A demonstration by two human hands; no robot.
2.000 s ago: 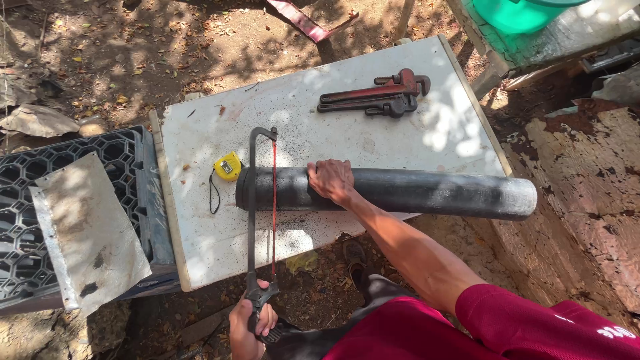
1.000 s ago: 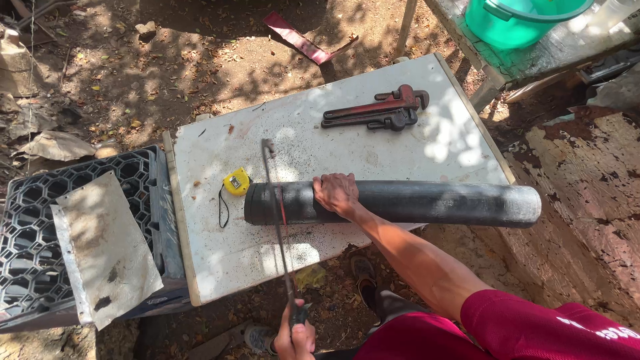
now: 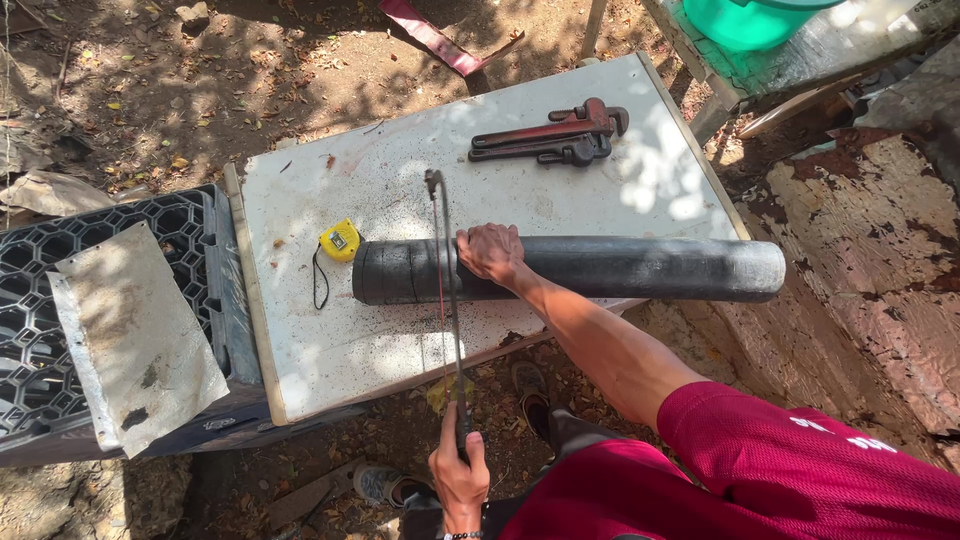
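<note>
My left hand (image 3: pixel 459 472) grips the handle of a hacksaw (image 3: pixel 453 300) with a dark frame and a thin red blade. The saw crosses over the left part of a thick black pipe (image 3: pixel 645 268); whether its teeth touch the pipe cannot be told. Left of the blade, dark lines run around the pipe near its end. Just right of the saw, my right hand (image 3: pixel 491 251) presses on top of the pipe with its fingers curled over it. A yellow tape measure (image 3: pixel 340 240) with a black strap lies beside the pipe's left end. Dark shavings are scattered on the white tabletop (image 3: pixel 337 375).
Two pipe wrenches (image 3: pixel 547 136) lie at the table's back right. Left of the table stands a black plastic crate (image 3: pixel 217 285) with a worn sheet (image 3: pixel 142 337) on it. A green basin (image 3: pixel 742 22) is on a bench at the upper right. My feet are below the front edge.
The hacksaw's frame has swung from beside the blade to nearly over it, and its blade now appears farther from the pipe's left end. My right hand stays on the pipe.
</note>
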